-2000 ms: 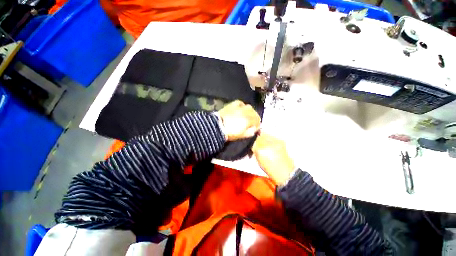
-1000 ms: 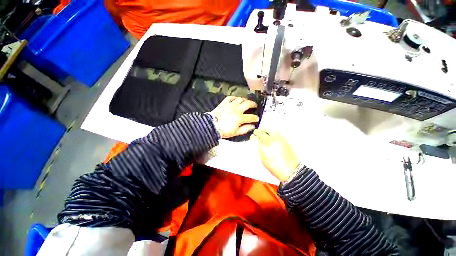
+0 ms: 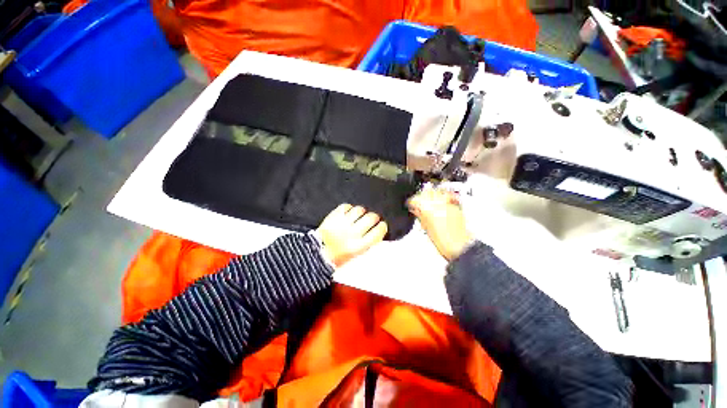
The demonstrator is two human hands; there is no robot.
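Observation:
A black padded back panel (image 3: 239,179) lies flat on the white machine table, its right edge at the presser foot and needle (image 3: 430,177). A camouflage strip (image 3: 263,141) runs along it, crossed by a black band (image 3: 307,151). My left hand (image 3: 351,233) rests on the panel's near edge, fingers spread and pressing down, not gripping. My right hand (image 3: 441,219) is at the panel's right edge beside the needle, fingertips bunched on the edge; whether they pinch it is hard to tell. The white sewing machine (image 3: 534,143) stands at the right.
A lit control panel (image 3: 590,187) is on the machine. A slim metal tool (image 3: 619,303) lies right of my right hand. A blue crate (image 3: 510,60) with black pieces stands behind. Another blue crate (image 3: 119,72) is at the upper left. Orange cloth (image 3: 279,28) is behind the table.
My left hand has moved back from beside the needle to the panel's near edge, its fingers spread. My right hand has moved up to the needle. The camera view has shifted, showing more behind the machine.

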